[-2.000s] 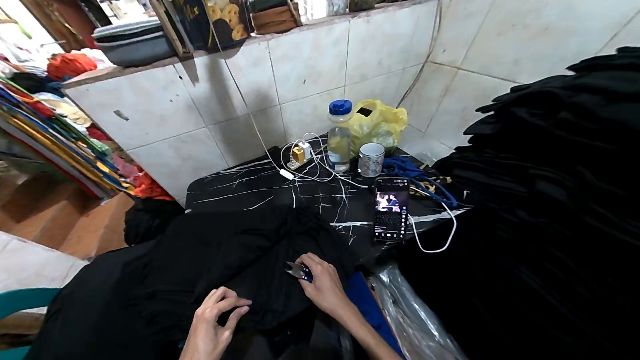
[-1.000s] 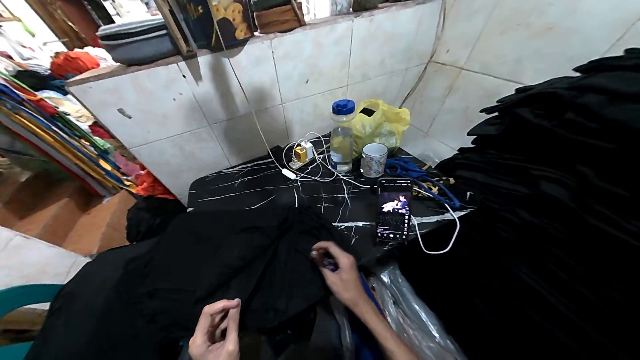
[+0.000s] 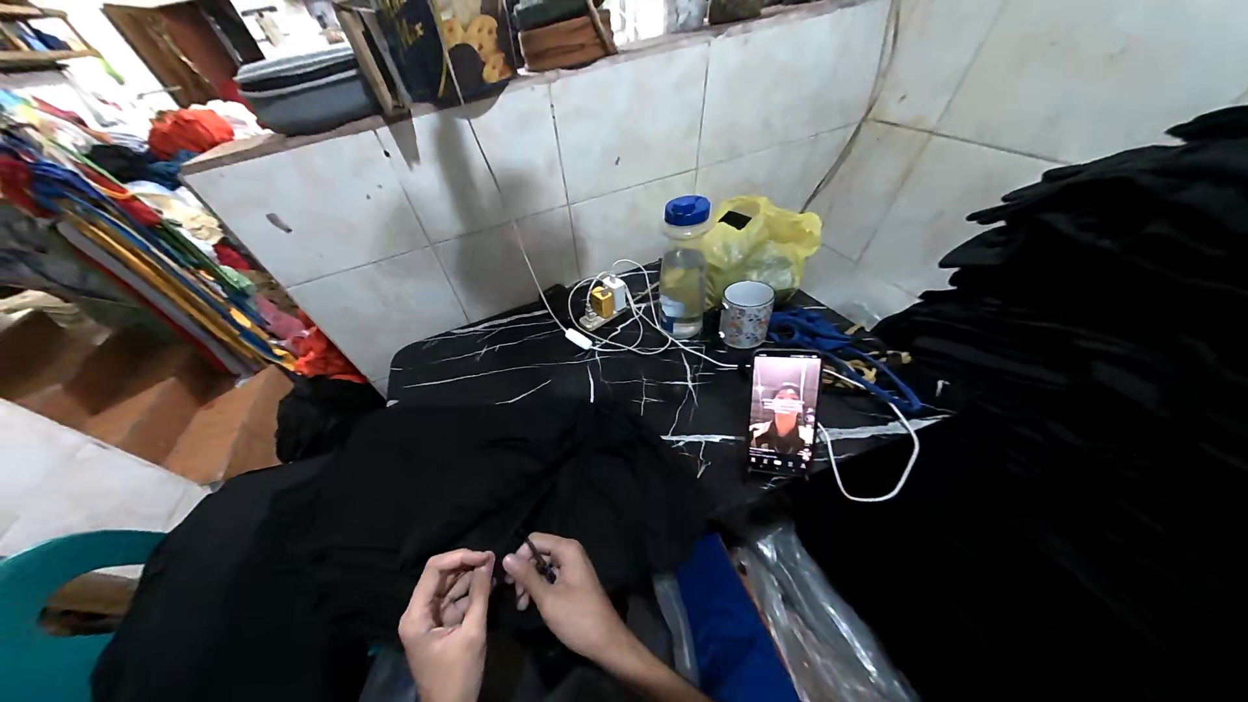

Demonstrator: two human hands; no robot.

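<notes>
Black cloth (image 3: 429,487) is spread over the near part of the black marble-patterned table (image 3: 487,366) and hangs over its edge. At the cloth's near side my left hand (image 3: 450,609) has its thumb and forefinger pinched together; whether thread or fabric lies between them cannot be told. Close to its right, my right hand (image 3: 565,590) is closed around a small dark tool (image 3: 539,561), which looks like thread snips, its tip pointing up and left. The fingertips of both hands are nearly together.
A lit phone (image 3: 783,414) leans upright on the table, near a patterned mug (image 3: 748,314), a blue-capped bottle (image 3: 683,278), a yellow plastic bag (image 3: 760,244) and white cables. A tall stack of black cloth (image 3: 1092,390) rises at right. A teal chair (image 3: 68,634) is at lower left.
My right hand has moved left and down from the cloth's right side, bringing the dark tool beside my left hand. The picture on the phone has changed.
</notes>
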